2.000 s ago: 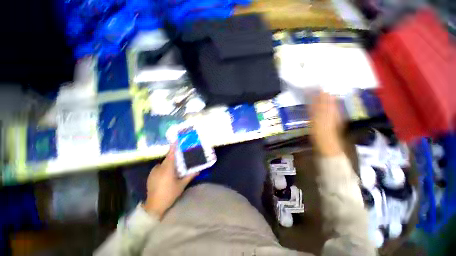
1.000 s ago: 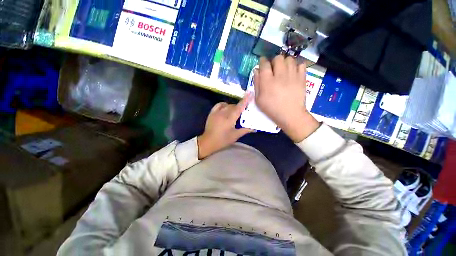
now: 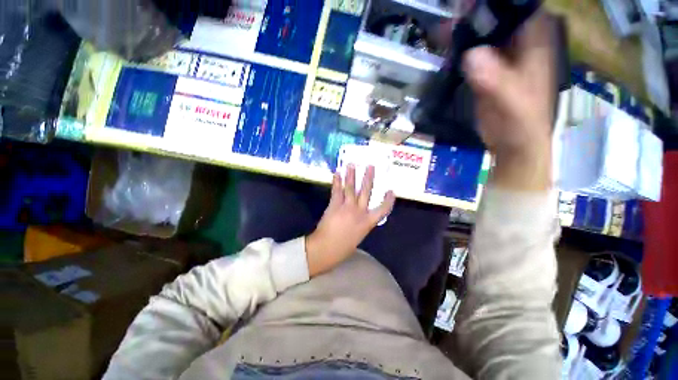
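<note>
My left hand (image 3: pixel 348 217) lies over a white housing (image 3: pixel 357 156) at the bench's front edge, fingers on its upper white face and thumb at its right side. The hand hides much of the housing. My right hand (image 3: pixel 517 96) is raised over the bench at the right and blurred. A dark blurred object, possibly the electric screwdriver (image 3: pixel 494 21), is at its fingers; I cannot tell whether it is gripped. The metal pick-up part of the screw feeder (image 3: pixel 386 111) is behind the housing.
Black slabs (image 3: pixel 453 104) lie behind the work. A stack of white back covers (image 3: pixel 606 148) stands at the right, beside a red bin (image 3: pixel 662 223). Below are white-and-black units (image 3: pixel 606 297), a carton with clear plastic (image 3: pixel 141 197) and a closed carton (image 3: pixel 97 297). The bench edge (image 3: pixel 201 159) is yellow.
My right hand has left the white housing and moved up and right to the dark object. My left hand now lies over the housing at the bench edge. The view has shifted.
</note>
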